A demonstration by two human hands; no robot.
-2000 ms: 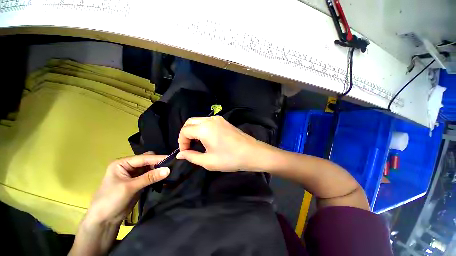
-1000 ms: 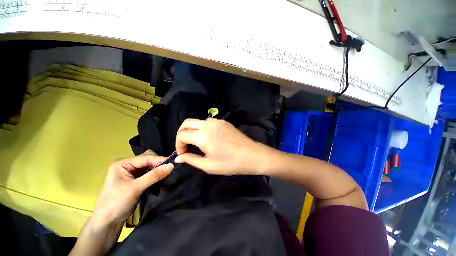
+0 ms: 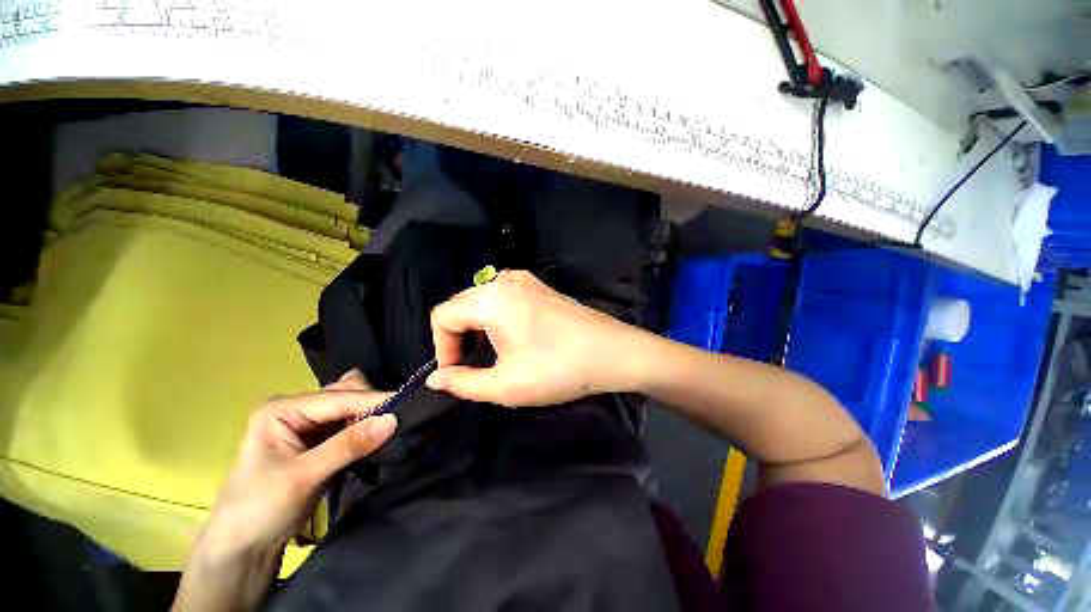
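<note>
Black cloth (image 3: 401, 281) lies bunched on the lap in the middle of the head view. A thin dark strip with a pale purplish toothed-looking line (image 3: 413, 383) runs slantwise between my hands. My left hand (image 3: 281, 460) pinches its lower end between thumb and fingers. My right hand (image 3: 532, 341) pinches its upper end with thumb and curled fingers. A small yellow-green piece (image 3: 485, 275) shows on the black cloth just above my right hand. What lies inside my right fingers is hidden.
Mustard-yellow panels (image 3: 168, 347) are stacked at left. The white table edge (image 3: 538, 108) with ruler marks crosses the top. Red and black snips (image 3: 799, 42) lie on it, with a black cord. Blue bins (image 3: 855, 347) at right hold red spools (image 3: 940, 369) and a white roll (image 3: 948, 319).
My hands are slightly farther apart than one second ago, with more of the strip showing between them. My left hand has moved slightly down and left. The yellow-green piece has shifted slightly left.
</note>
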